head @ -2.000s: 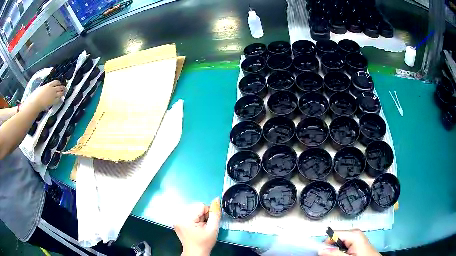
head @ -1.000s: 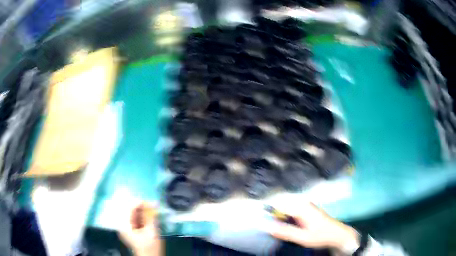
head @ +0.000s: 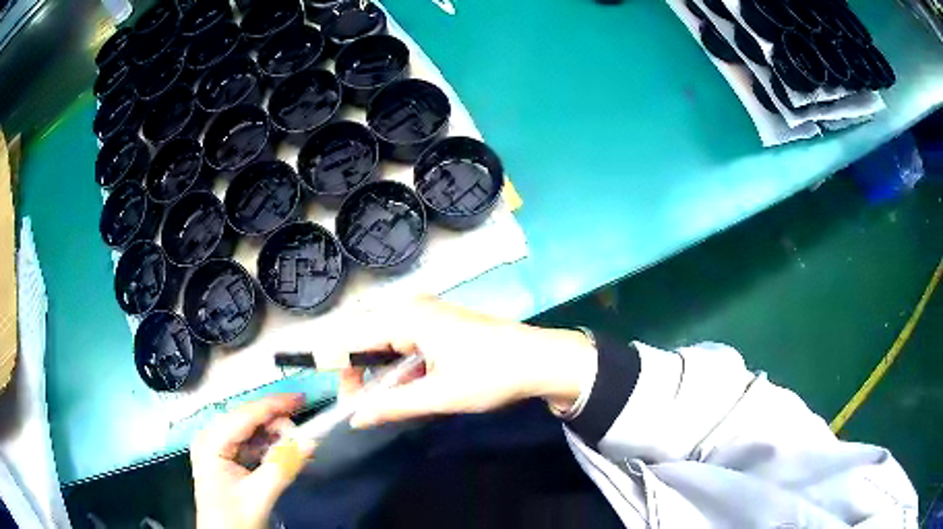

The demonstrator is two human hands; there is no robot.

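My left hand (head: 243, 455) pinches the left end of a pale translucent strip (head: 346, 408) at the bottom of the view. My right hand (head: 445, 362) is at the strip's other end and holds a dark tool (head: 295, 360) that points left. The tool's middle is washed out by glare. Both hands are just in front of rows of round black housings (head: 300, 267), which stand open side up with ribs and blocks on their floors. The housings stand on a white sheet (head: 465, 253).
Stacked housings between white sheets (head: 776, 98) lie at the upper right of the blue-green mat (head: 579, 134). Cardboard (head: 8, 258) and white packing paper (head: 31, 362) show at the left edge. The bench's front edge runs up to the right, above a green floor with a yellow line.
The view has swung right and down, so the housings sit farther left. My hands, apart before, are now close together at the pale strip. The other person is out of view.
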